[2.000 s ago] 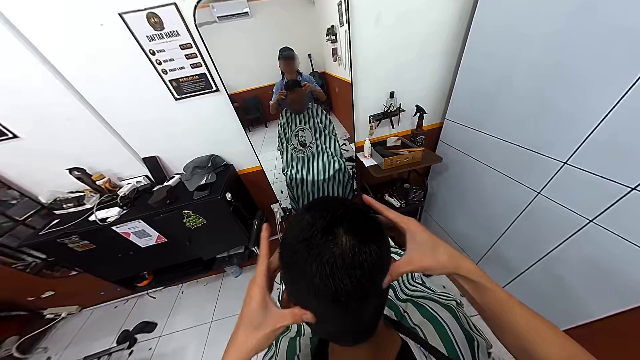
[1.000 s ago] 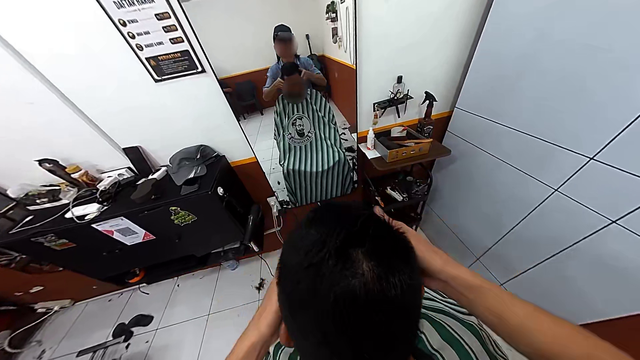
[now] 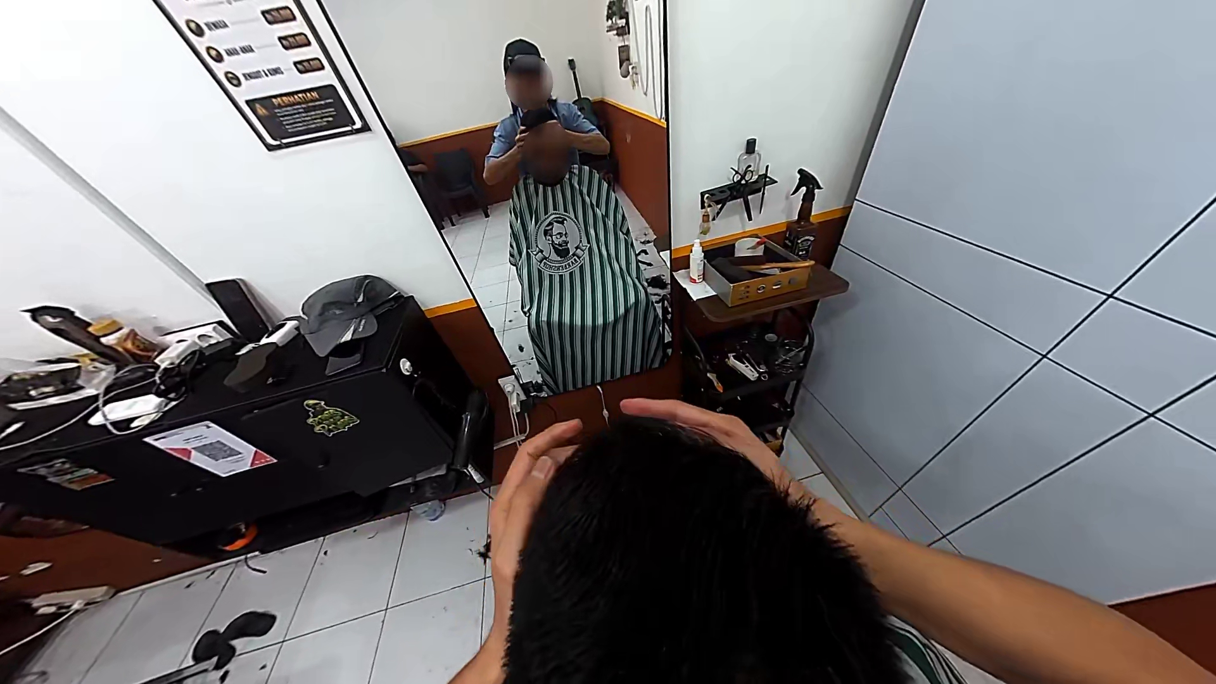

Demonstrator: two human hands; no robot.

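Note:
A seated person's head with short dark hair [image 3: 684,570] fills the lower middle of the view. My left hand [image 3: 527,503] lies along the left side of this head, fingertips near the front. On the right front side rests my right hand [image 3: 708,427], its palm and part of the fingers hidden by the hair. No tool shows in either hand. A green and white striped barber cape [image 3: 926,655] peeks out below my right forearm. The wall mirror [image 3: 446,57] reflects the caped person from the front, with both hands up at the head.
At left stands a black cabinet [image 3: 380,418] with a grey cap [image 3: 351,309], clippers [image 3: 71,328] and cables. A small wooden shelf [image 3: 826,285] at right holds a box [image 3: 760,285], a white bottle [image 3: 696,261] and a spray bottle [image 3: 805,214]. Cut hair lies on the tiled floor [image 3: 437,551].
Both hands have shifted forward along the head, their fingertips now near its front. Two seconds ago they were at its sides with fingers spread. The view has moved closer to the head.

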